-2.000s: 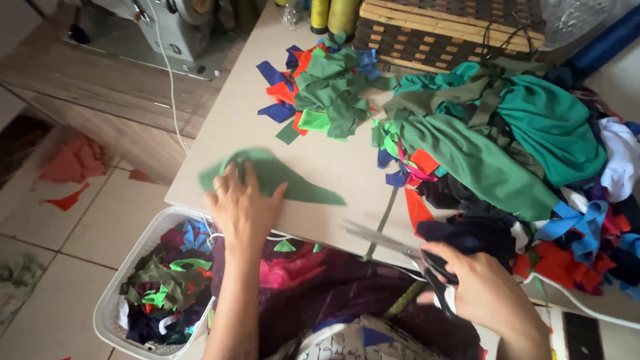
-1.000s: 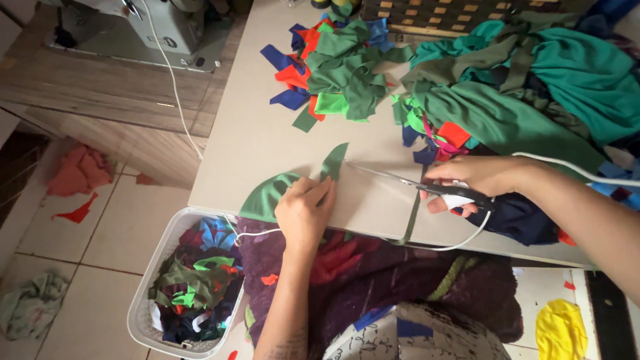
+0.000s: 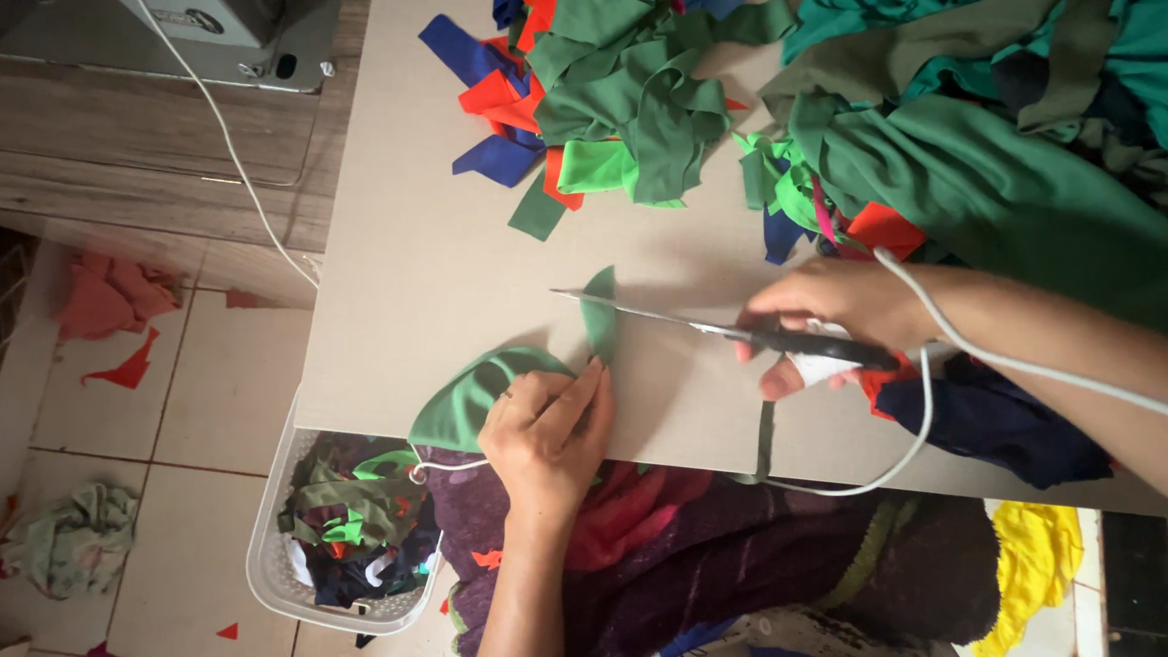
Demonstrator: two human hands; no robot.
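Near the table's front edge my left hand [image 3: 547, 429] pinches a piece of green fabric [image 3: 479, 394], whose narrow pointed end sticks up past the fingertips. My right hand [image 3: 812, 319] holds black-handled scissors [image 3: 675, 319], with some white material against the handle. The blades point left and cross the narrow green end; whether they are parted there cannot be told. Above lies a heap of cut green, orange and blue fabric strips [image 3: 630, 109]. A white cord [image 3: 926, 411] loops over my right wrist and down to the table edge.
Larger green cloth [image 3: 967, 173] is piled at the right, with dark blue fabric [image 3: 995, 424] below it. A white plastic basket [image 3: 265, 566] of scraps stands below the table's left corner. Part of a sewing machine [image 3: 219, 23] shows top left. Purple cloth [image 3: 730, 547] covers my lap.
The view has moved closer to the table. Two seconds ago my left hand lay flat on the green fabric; now it pinches it. The scissors have moved from the table's front edge to the fabric's pointed end.
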